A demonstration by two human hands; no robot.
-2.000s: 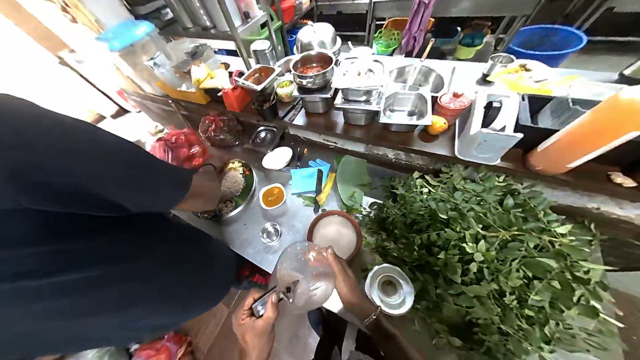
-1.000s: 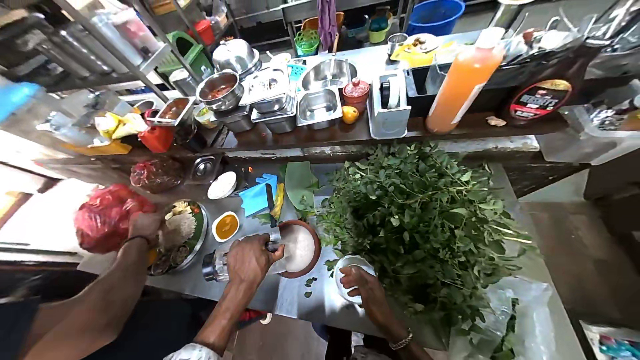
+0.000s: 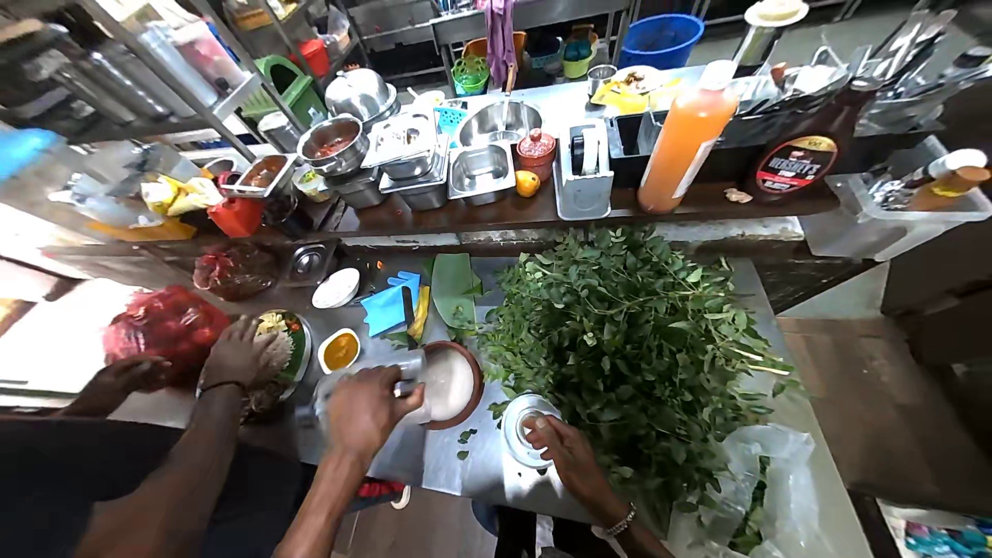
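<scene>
My left hand (image 3: 364, 411) grips a clear jar (image 3: 407, 368), blurred and tipped sideways beside a brown bowl of white liquid (image 3: 449, 386). What the jar holds cannot be made out. My right hand (image 3: 564, 448), with a bracelet at the wrist, has its fingers on a round metal lid or dish (image 3: 530, 432) on the steel table. Left of the bowl are a white dish of orange-yellow sauce (image 3: 339, 351), blue gloves (image 3: 393, 304), a dark-handled knife (image 3: 408, 306) and a piece of banana leaf (image 3: 454, 291).
A co-worker's hands (image 3: 237, 353) are at a leaf-lined plate of food (image 3: 302, 349) and a red plastic bag (image 3: 167, 325) on the left. A large heap of leafy green stems (image 3: 620, 349) covers the table's right. Behind, a shelf holds steel pans (image 3: 482, 172) and an orange bottle (image 3: 686, 143).
Two seconds ago both my hands were at the clear jar; now my left holds it and my right is at the metal dish. The co-worker's hand has moved from the red bag to the plate.
</scene>
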